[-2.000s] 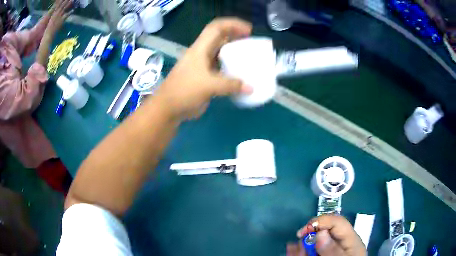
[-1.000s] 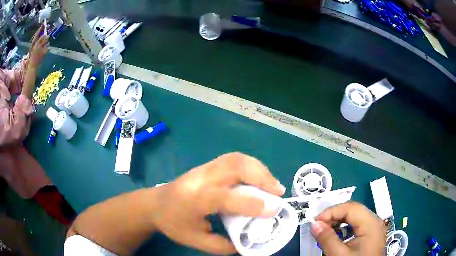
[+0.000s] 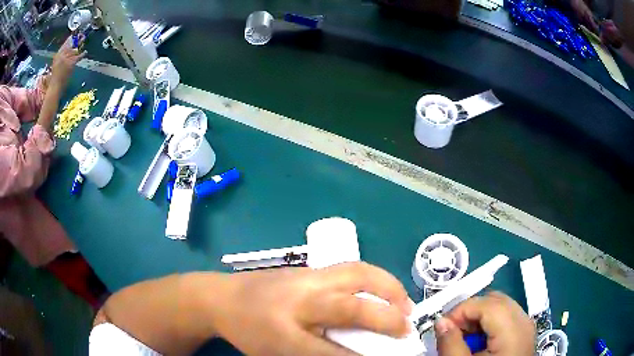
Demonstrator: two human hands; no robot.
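Note:
My left hand (image 3: 313, 306) grips a white fan housing (image 3: 379, 337), mostly covered by the fingers. Its open handle half-shell (image 3: 464, 286) points up to the right. My right hand (image 3: 490, 327) is beside the handle, with a blue battery (image 3: 475, 341) in its fingers. Its fingertips pinch near the circuit board (image 3: 427, 321); what they pinch is too small to tell. Behind the handle, another fan head (image 3: 441, 260) stands on the bench with its spoked opening up. A further housing (image 3: 332, 241) lies behind my left hand, handle to the left.
A pale metal rail (image 3: 389, 169) separates the green bench (image 3: 271, 195) from the dark belt (image 3: 334, 83), which carries a housing (image 3: 434, 122). Several housings with batteries lie at left (image 3: 191, 149). Another housing is at lower right (image 3: 552, 342). A person in pink (image 3: 28, 149) works by yellow parts (image 3: 75, 113).
My left hand brought the held housing down from above the rail to my right hand, then turned it slightly, handle steeper. Housings on the belt have moved left.

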